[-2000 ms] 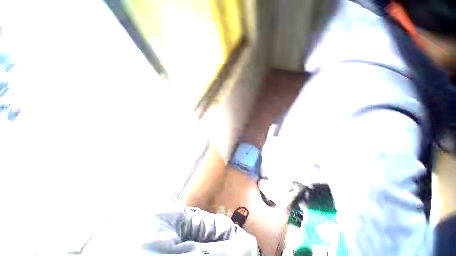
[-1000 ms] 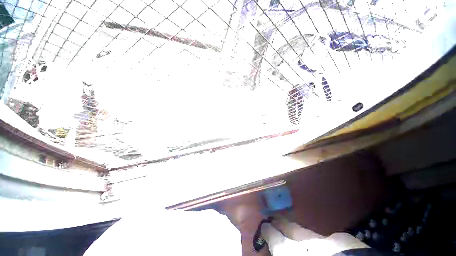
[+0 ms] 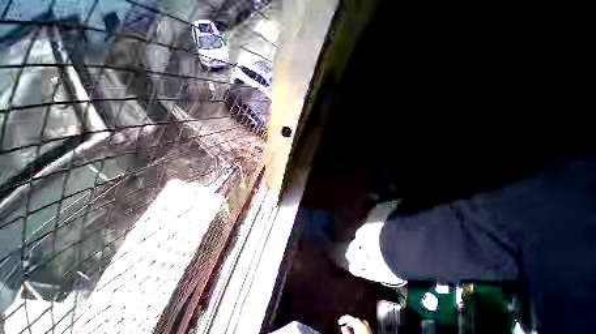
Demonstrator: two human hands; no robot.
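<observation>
A dark sleeve comes in from the right edge and ends in a pale, overexposed hand, which looks like my right hand. Its fingers are blurred and I cannot tell whether it holds anything. Small fingertips show at the bottom edge, cut off; they may be my left hand, but this is unclear. Just below the sleeve lies a green surface with several small white pieces on it, too blurred to name.
A window with wire mesh fills the left side, with parked cars and a long pale roof outside. A bright sill or frame runs down the middle. The upper right is almost black. A pale shape shows at the bottom edge.
The view has swung, so the window has moved to the left and its edge now runs steeply. The picture is darker, and the sleeve, pale hand and green surface have come into view.
</observation>
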